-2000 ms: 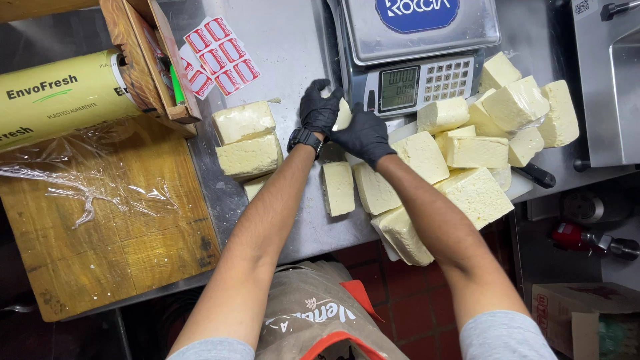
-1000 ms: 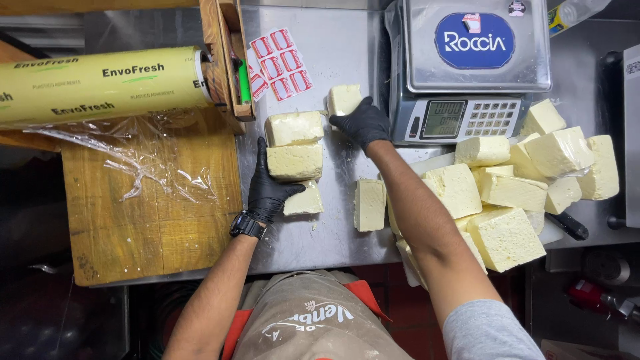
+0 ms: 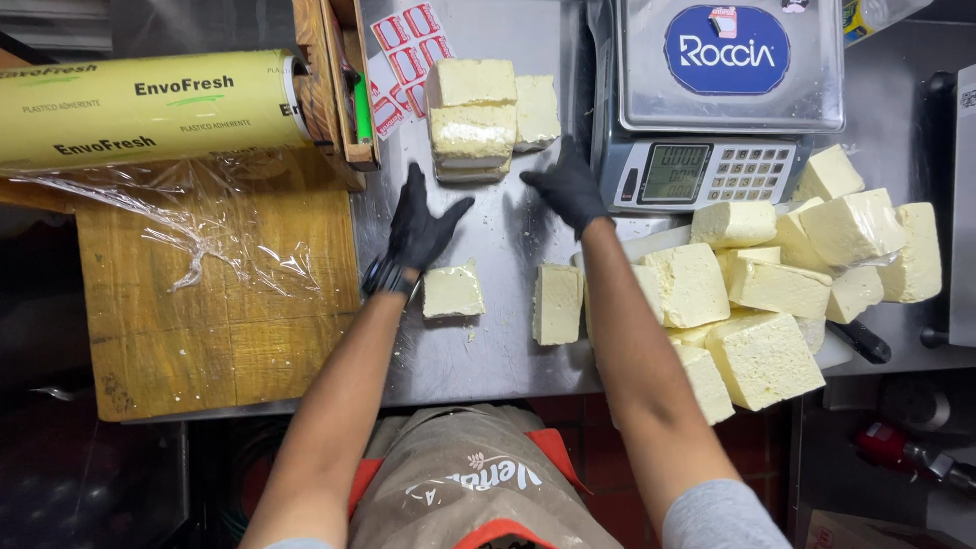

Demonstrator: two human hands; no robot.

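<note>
Stacked cheese blocks stand at the back of the steel counter, with another block beside them on the right. My left hand, in a black glove, is spread just in front of the stack and holds nothing. Just in front of the right-hand block is my right hand, also gloved, its fingers apart and empty; whether it touches that block I cannot tell. Nearer my body lie a small cheese piece and an upright-looking narrow piece. A large cheese pile lies at the right on a white board.
A Roccia scale stands at the back right. To the left are a wooden board with loose cling film, a film roll and its wooden holder. Red-and-white labels lie behind the stack. A black knife handle sticks out beneath the pile.
The stacked blocks that my left hand was touching a second ago now stand farther back. My right hand has let go of its block. The small front piece now lies apart from the stack.
</note>
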